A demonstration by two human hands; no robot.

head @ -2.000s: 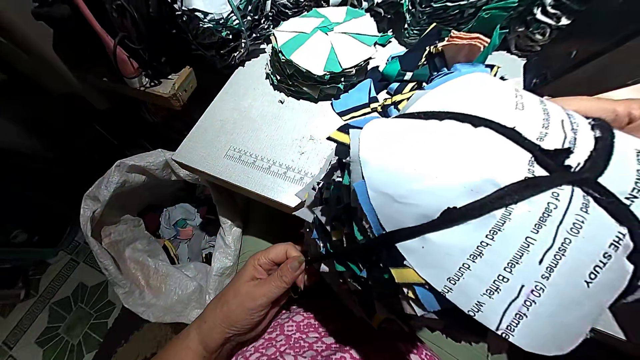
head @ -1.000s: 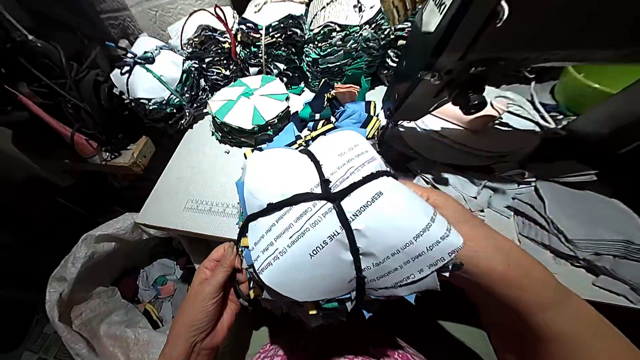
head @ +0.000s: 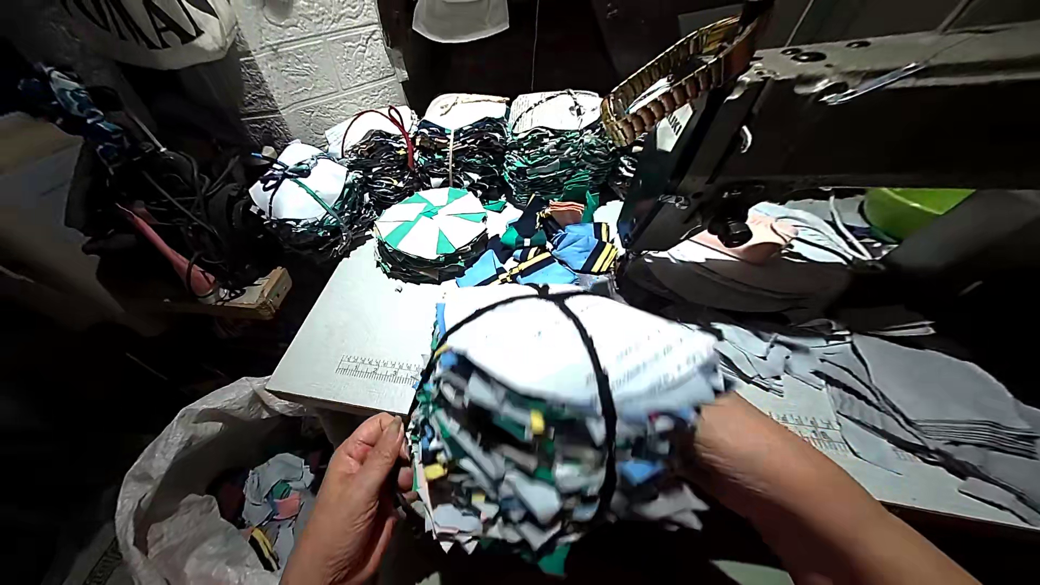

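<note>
A thick bundle of stacked fabric pieces [head: 520, 455], topped with a printed paper sheet [head: 520, 341] and tied with black cord [head: 600, 366], is held tilted at the front centre. My left hand [head: 361, 487] grips its left edge by the cord, thumb up. My right hand [head: 723, 447] supports its right side, the fingers hidden behind and under the bundle. Just behind lies a round stack with a green and white top [head: 431, 223], beside loose blue, yellow and black scraps [head: 561, 252].
Tied bundles [head: 561, 146] line the back of the white table [head: 325, 325]. A sewing machine [head: 853, 122] with a woven band [head: 682, 73] stands at right, grey cloth pieces [head: 934, 398] below it. A white sack [head: 162, 487] of scraps is at lower left, pink-handled tool [head: 175, 252] on the left.
The bundle has been tipped so that its layered side now faces me; one second ago the paper top did. The right hand has gone further behind it. The view has shifted.
</note>
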